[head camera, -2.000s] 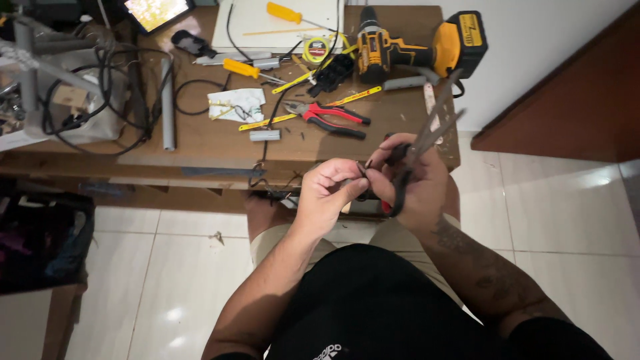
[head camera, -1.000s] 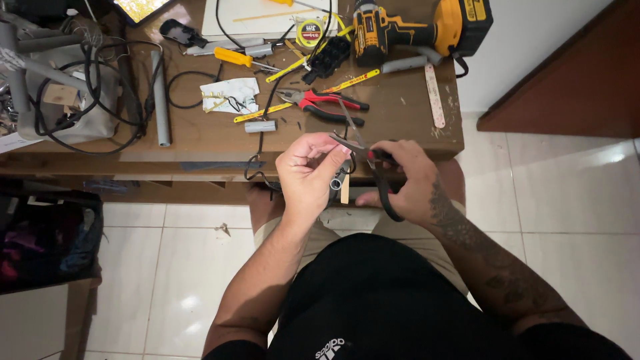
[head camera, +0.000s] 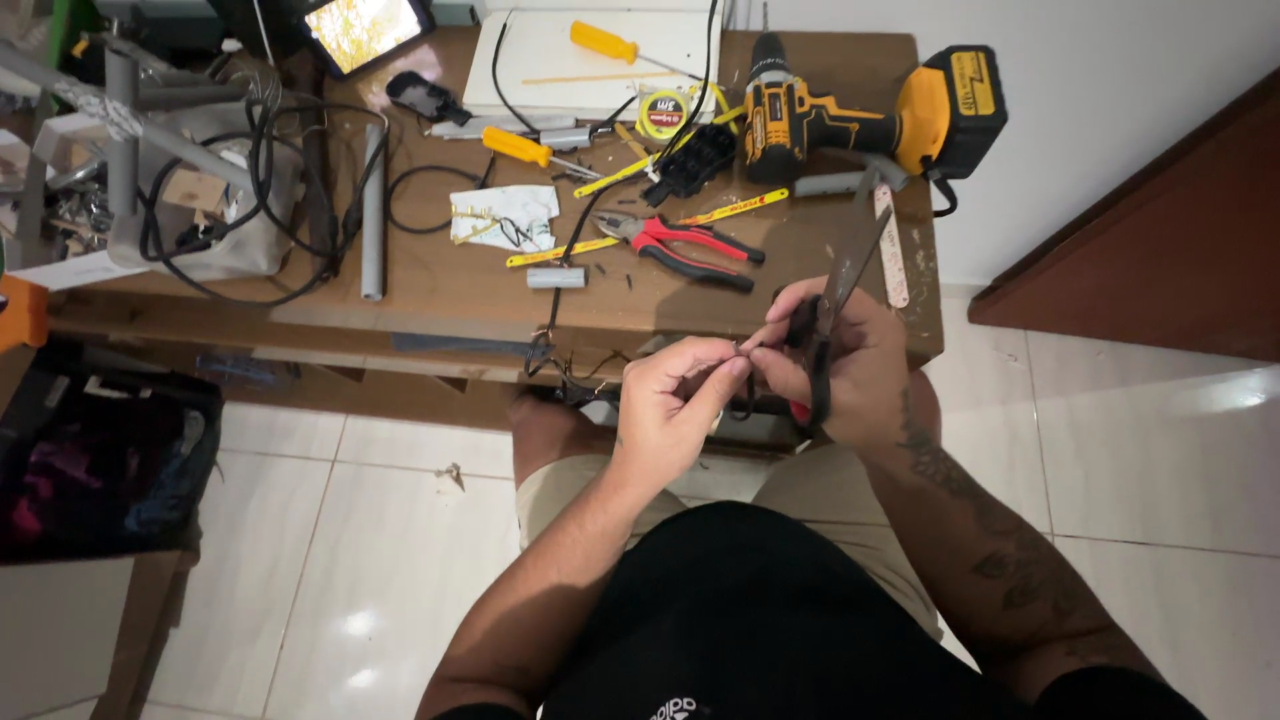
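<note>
My left hand (head camera: 675, 405) pinches a thin dark wire (head camera: 742, 350) between thumb and forefinger. Its end meets the fingertips of my right hand (head camera: 850, 365), in front of the bench edge. Scissors (head camera: 848, 270) hang in my right hand, with their handles around its fingers and their blades pointing up and away, slightly apart. Just beyond the hands lie red and black combination pliers (head camera: 690, 250), jaws toward the left. A short grey tube (head camera: 556, 278) sits on a black cable left of the pliers. What exactly the fingertips hold is too small to tell.
The brown bench (head camera: 460, 290) bears a cordless drill (head camera: 790, 115), two yellow screwdrivers (head camera: 515, 147), a tape measure (head camera: 662, 112), hacksaw blades (head camera: 735, 207), a long grey tube (head camera: 373, 215) and a plastic bin (head camera: 225, 235) with coiled cable. A lit screen (head camera: 362, 30) stands at the back.
The scissor blades, which pointed to the left at my left fingertips a second ago, now point up and away. My right fingertips have come to the left fingertips.
</note>
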